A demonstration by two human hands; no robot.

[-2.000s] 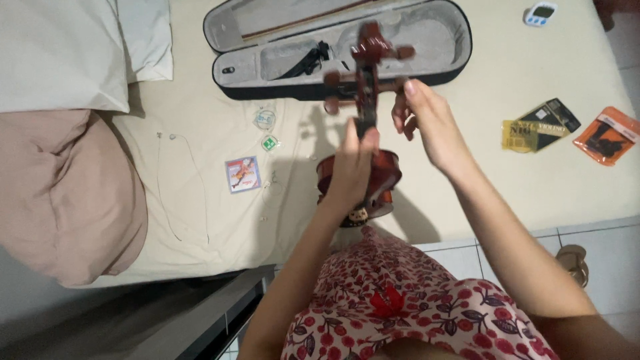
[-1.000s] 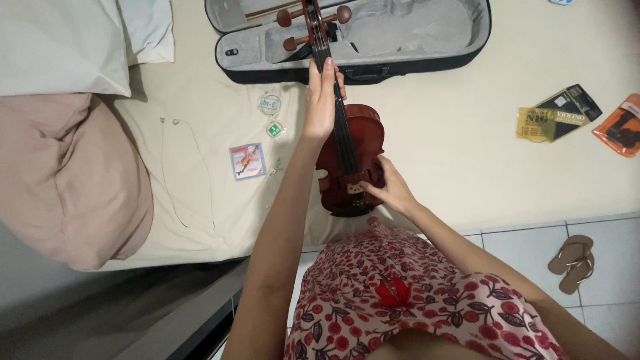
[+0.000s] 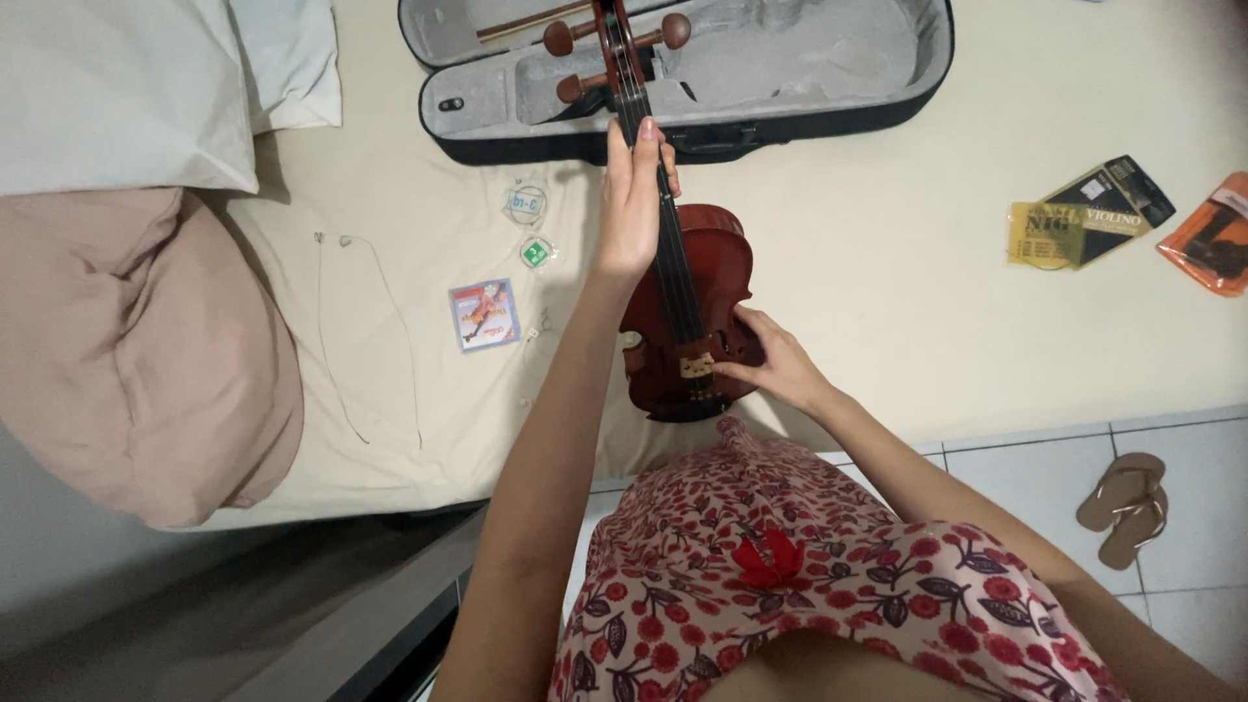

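Observation:
A red-brown violin (image 3: 717,253) stands tilted at the bed's front edge, its pegs (image 3: 673,31) away from me. My left hand (image 3: 634,200) is closed round its neck, just below the pegs. At the lower body, my right hand (image 3: 775,361) grips the violin's side, the thumb beside the pale bridge (image 3: 696,366). Strings run along the black fingerboard (image 3: 680,273). The top of the scroll is cut off by the frame's edge.
Beyond the violin lies an open violin case (image 3: 829,132) with a bow (image 3: 541,21). Loose strings (image 3: 385,283), a string packet (image 3: 485,315) and coiled strings (image 3: 526,202) lie left; yellow-black packets (image 3: 1048,234) and an orange packet (image 3: 1214,239) right. Pillows (image 3: 117,88) and sandals (image 3: 1126,507) show.
The violin, held upright with its scroll towards the camera two seconds ago, has tilted away. My right hand has gone from near the pegs down to the body by the bridge.

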